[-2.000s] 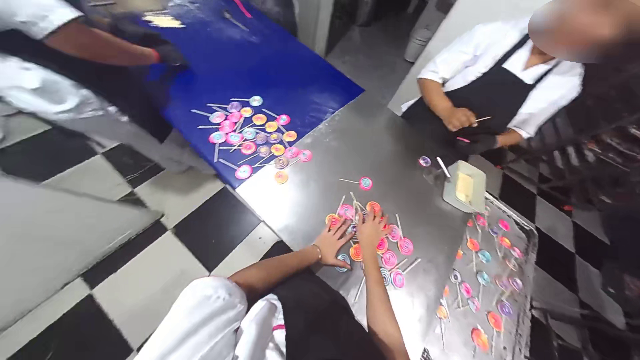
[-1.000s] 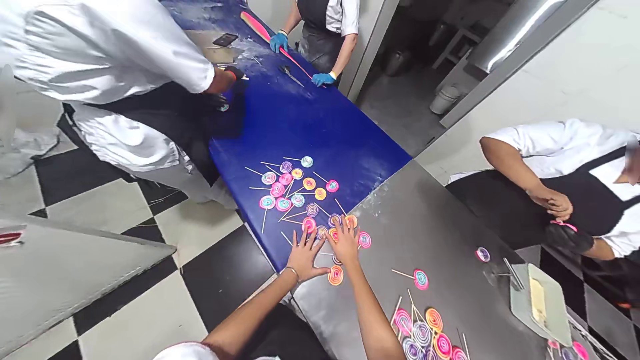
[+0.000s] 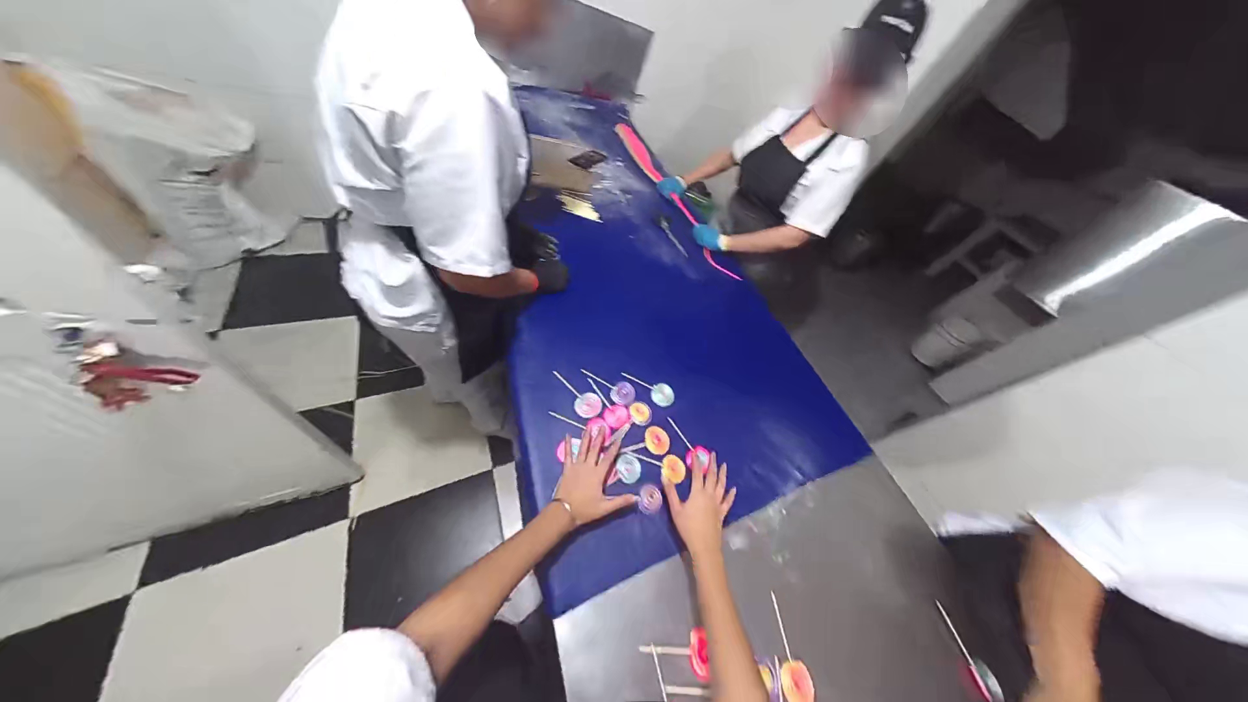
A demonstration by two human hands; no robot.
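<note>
Several swirled lollipops on sticks lie in a loose cluster on the blue table mat, among them an orange lollipop [image 3: 656, 441] and a pale green one [image 3: 662, 395]. My left hand [image 3: 588, 485], fingers spread, rests over the cluster's left edge and covers part of a pink lollipop [image 3: 598, 430]. At the right edge, my right hand [image 3: 700, 507] is spread with its fingertips on a pink and blue lollipop [image 3: 698, 457]. Between the hands lies a purple lollipop [image 3: 650, 499]. Neither hand is closed on anything.
More lollipops [image 3: 797, 681] lie on the steel table [image 3: 848, 556] near my right forearm. A co-worker in black gloves [image 3: 551, 275] stands at the mat's left side. Across it, another in blue gloves [image 3: 709, 237] holds a long pink candy strand [image 3: 639, 151]. A third person's arm [image 3: 1058, 614] is at lower right.
Both hands have moved from lollipops on the steel table to the cluster on the blue mat. The view has swung toward the mat's far end.
</note>
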